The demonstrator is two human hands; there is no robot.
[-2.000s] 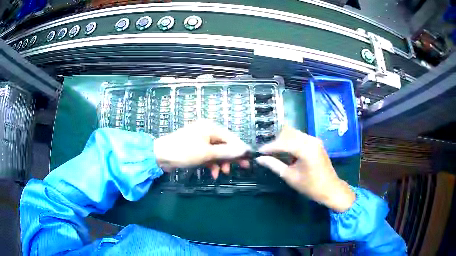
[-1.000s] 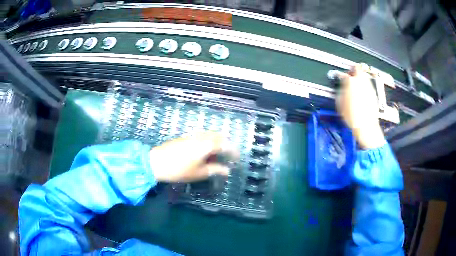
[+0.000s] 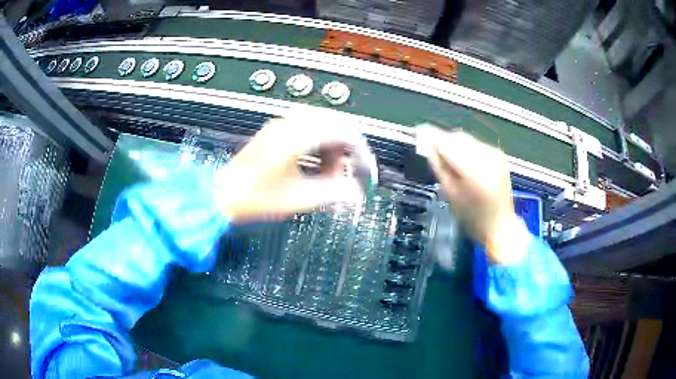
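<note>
A clear blister tray [image 3: 319, 259] lies tilted on the green mat. Its rightmost column shows black edges of round units; the other columns look clear. My left hand [image 3: 278, 170] is blurred above the tray's upper left part, fingers curled around a dark gap; whether it holds a unit cannot be told. My right hand [image 3: 474, 181] is blurred at the near rail of the conveyor, above the tray's upper right corner. Something pale shows at its fingertips, too blurred to name. Several round units [image 3: 299, 84] with pale rings lie spaced along the green conveyor belt [image 3: 452, 115].
A blue bin [image 3: 528, 211] stands at the right, partly hidden by my right arm. Cloudy clear trays [image 3: 30, 192] are stacked at the far left. An orange strip [image 3: 385, 55] lies on the farther belt. Brown cardboard [image 3: 639, 340] stands at the lower right. Metal posts rise on both sides.
My right hand has come back left from the conveyor's right end. My left hand has moved up from the tray. The orange strip now appears further right, and the view has shifted.
</note>
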